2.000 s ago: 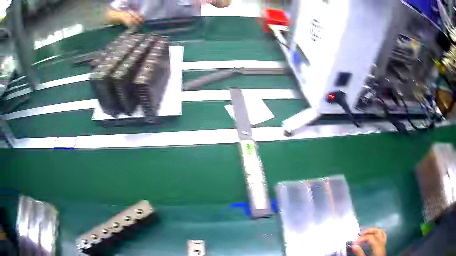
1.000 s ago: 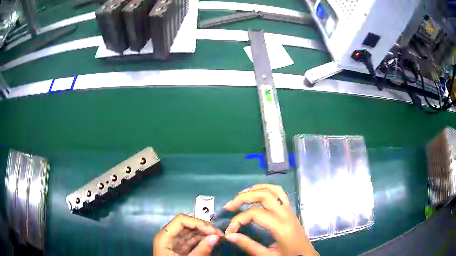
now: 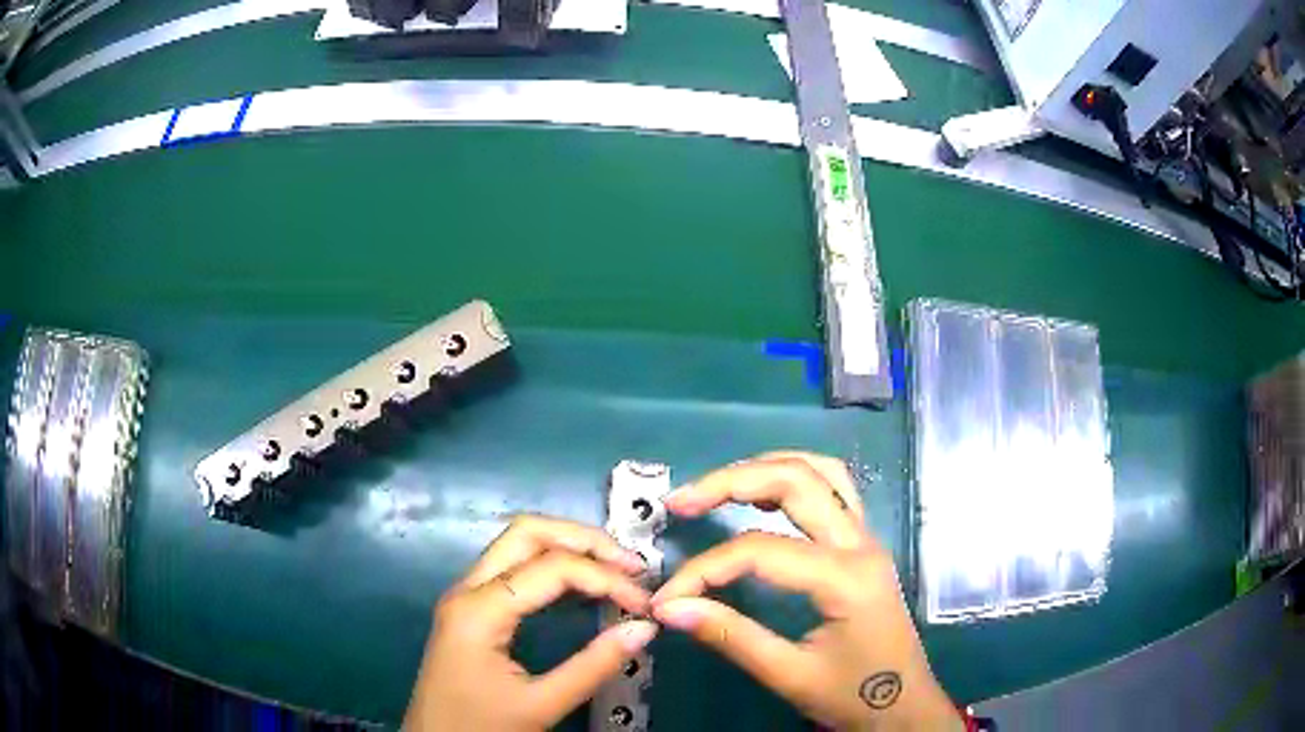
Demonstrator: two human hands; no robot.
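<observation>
A grey perforated strip (image 3: 641, 486) lies upright in front of me, with dark round holes in a row. My left hand (image 3: 537, 622) and my right hand (image 3: 794, 586) are over its middle, thumb and forefinger tips nearly meeting above it. Any tiny part between the fingertips is too small to make out. The hands hide part of the strip, and its lower end runs to the bottom edge. A thick block of stacked strips (image 3: 336, 408) with a row of holes and a dark toothed side lies diagonally at left.
A clear blister tray (image 3: 1009, 458) lies at right; more shiny trays (image 3: 72, 472) stand at the left edge. A long grey bar (image 3: 844, 243) with labels lies beyond, near blue tape. Tiny specks lie beside it. A white cabinet (image 3: 1159, 57) with a cable is far right.
The view has tilted down and closer, so the bench things sit higher. My right hand came from the tray to the strip, my left hand came into view, and both now work farther up the picture.
</observation>
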